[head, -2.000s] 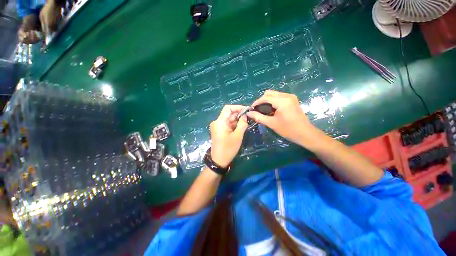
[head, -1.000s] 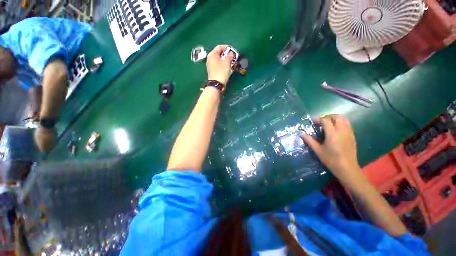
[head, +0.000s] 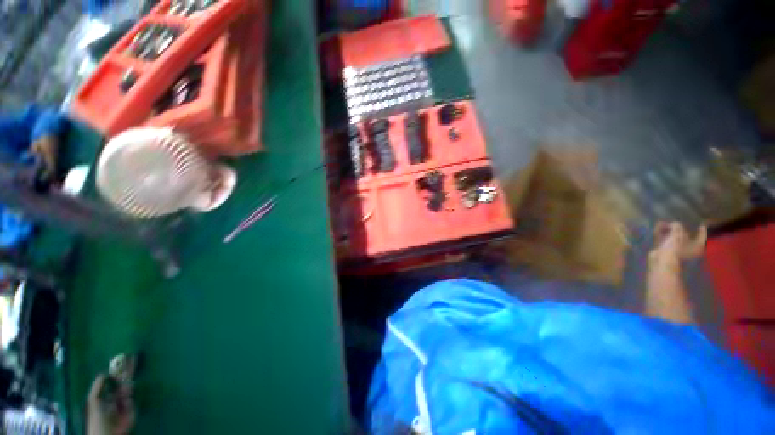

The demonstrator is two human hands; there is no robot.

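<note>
My left hand (head: 110, 409) is at the lower left edge over the green bench, blurred and partly cut off. A small silver and dark module (head: 121, 367) is at its fingertips. My right hand (head: 677, 242) is stretched out at the right, off the bench, with its fingers apart and nothing visible in it. A blurred, shiny greyish heap (head: 680, 183) lies beyond it; I cannot tell what it is.
Red parts bin (head: 408, 208) with dark parts and a silver-dotted sheet (head: 387, 87) beside the green bench (head: 255, 340). On the bench are a fan (head: 149, 172), pink-purple tweezers (head: 249, 221) and another red bin (head: 229, 93). An open cardboard box (head: 565, 217) is below; another person's hand (head: 44, 153) is far left.
The view has swung far to the right. The clear blister tray is out of the picture. My right hand has left the bench and reaches out to the right.
</note>
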